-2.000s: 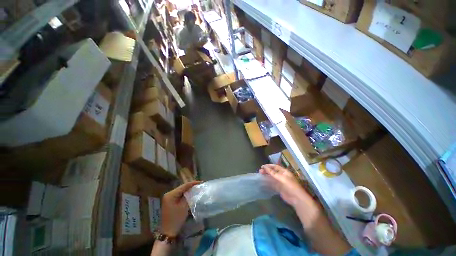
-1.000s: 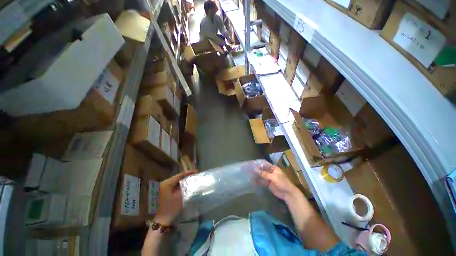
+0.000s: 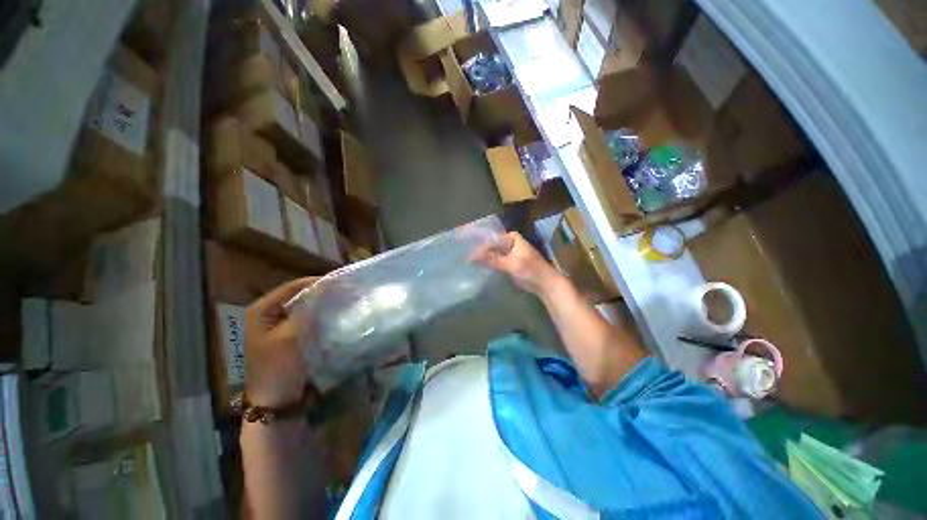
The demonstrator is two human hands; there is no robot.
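A clear poly bag [image 3: 391,295], shiny and crinkled, is stretched between my two hands in front of my body. It looks flat, and the floor shows faintly through it. My left hand [image 3: 274,340] grips its left end, with a bead bracelet at the wrist. My right hand [image 3: 516,262] pinches its upper right end. The left fingertips are partly hidden at the bag's edge.
An open carton [image 3: 651,193] of shiny bagged parts with green pieces stands on the right shelf. Yellow tape [image 3: 663,242], a white roll [image 3: 720,308] and a pink roll [image 3: 752,368] lie nearer. Cartons [image 3: 266,213] line the left rack. Green slips [image 3: 833,472] are at lower right.
The view has tipped down and the co-worker has left it. The bag and both hands have moved up and left in the picture. The bag is now tilted, its right end higher.
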